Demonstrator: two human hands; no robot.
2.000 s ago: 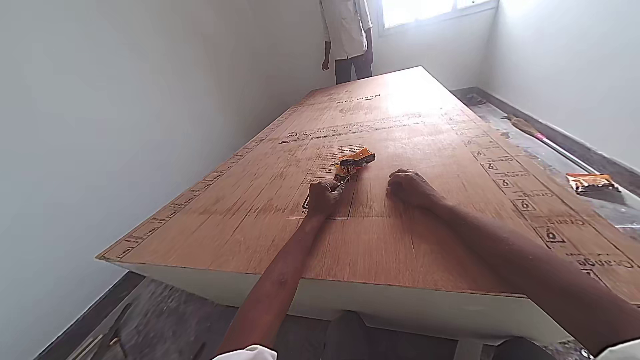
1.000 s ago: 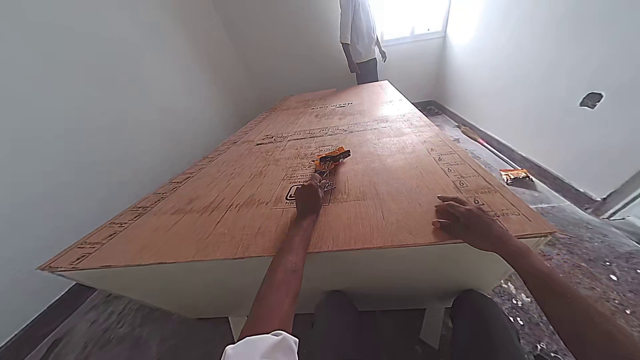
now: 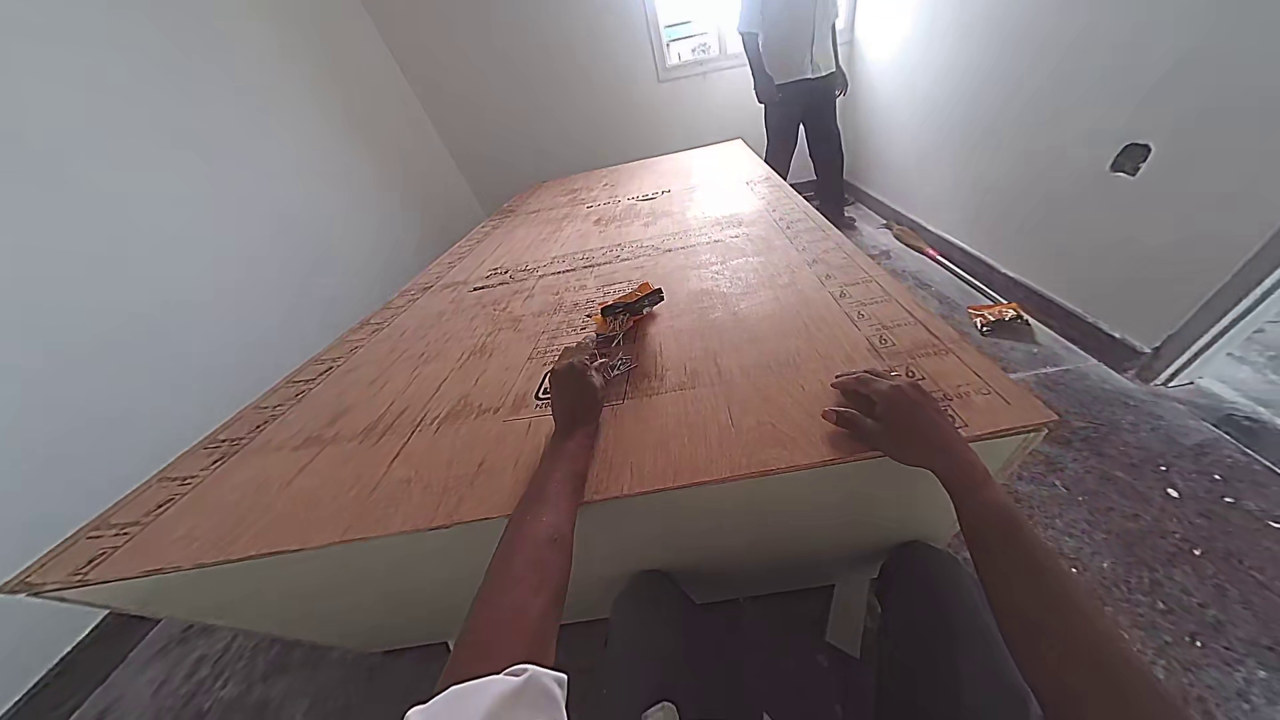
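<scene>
My left hand (image 3: pixel 578 388) reaches over a plywood panel (image 3: pixel 690 420), its fingers at a small heap of nails (image 3: pixel 612 362) that spills toward it from a torn orange and black packet (image 3: pixel 630 305). Whether the fingers grip any nails cannot be made out. Near the panel's front right corner, my right hand (image 3: pixel 885 415) rests on the printed wood surface with its fingers spread and nothing held. The panel lies flat on top of a pale, box-like base (image 3: pixel 740 530).
A person (image 3: pixel 805 90) in a white top and dark trousers stands beyond the panel's far right corner. On the floor to the right lie a broom (image 3: pixel 945 262) and another orange packet (image 3: pixel 998 318). A wall (image 3: pixel 200 180) runs along the left.
My right hand has moved right, from near the packet to the panel's front right corner, and its fingers have spread. My left hand stays by the packet. The view has swung.
</scene>
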